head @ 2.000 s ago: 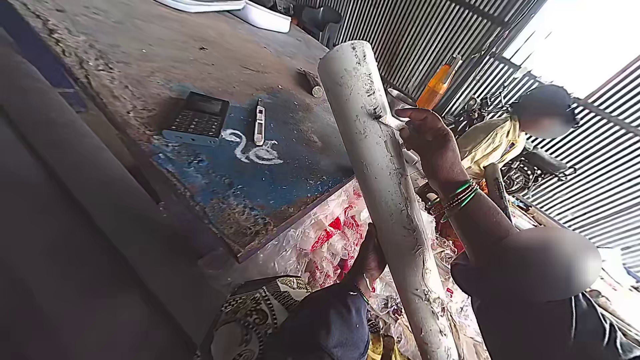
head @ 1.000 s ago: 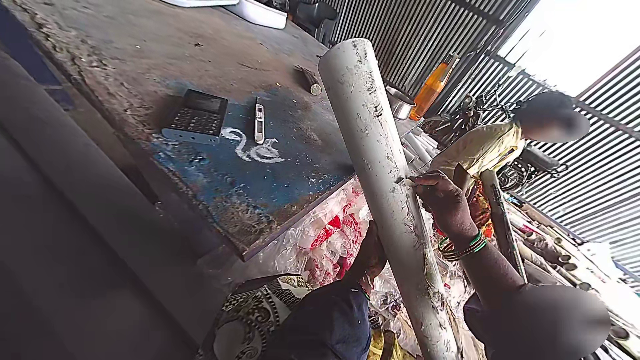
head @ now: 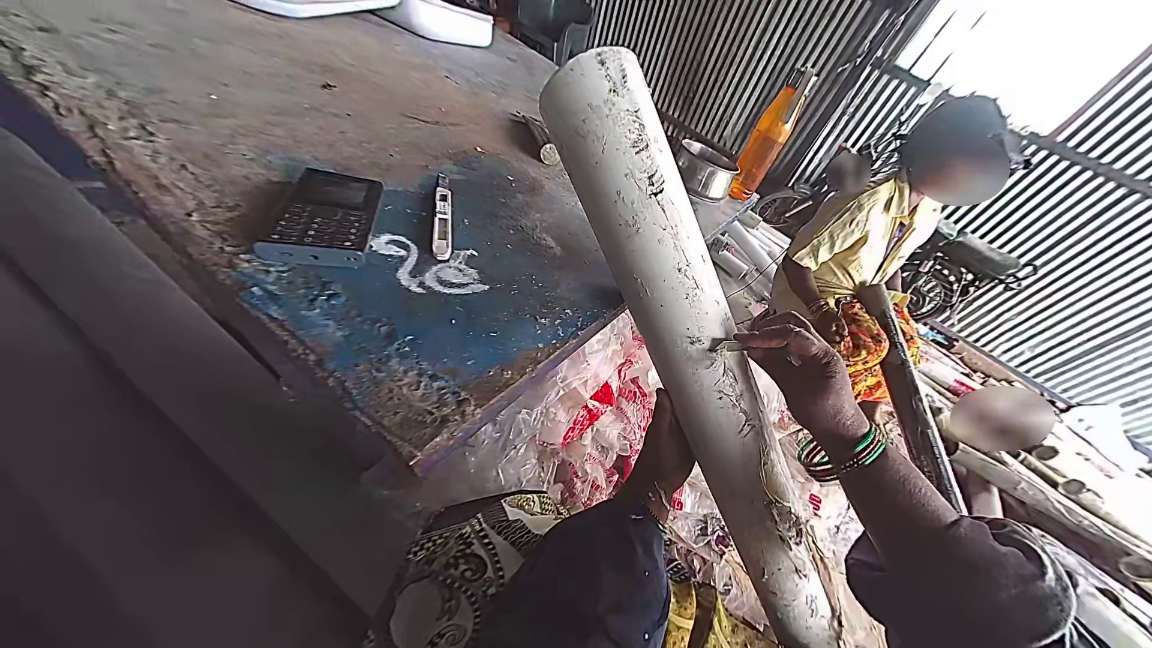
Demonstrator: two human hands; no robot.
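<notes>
A long pale tube (head: 666, 243), scuffed and with ragged film peeling along its lower right side, stands tilted across the middle of the view. My left hand (head: 664, 450) holds it from the left, its fingers partly hidden behind the tube. My right hand (head: 796, 364), with green and dark bangles at the wrist, pinches a small thin flat piece (head: 725, 345), perhaps a blade, whose tip touches the tube's right side. The tube's lower end runs out of view at the bottom.
On the worn table (head: 432, 360) lie a keypad phone (head: 328, 211) and a slim white device (head: 442, 220). Crumpled plastic film (head: 576, 423) fills the space below. Behind are a metal pot (head: 706, 169), an orange bottle (head: 769, 135), a person (head: 855, 234) beside a dark tube (head: 909, 396), and stacked tubes (head: 1026, 477).
My right hand has moved down along the tube from near its upper part. My left hand stays on the tube. The other person has shifted, and the dark tube beside them shows more fully.
</notes>
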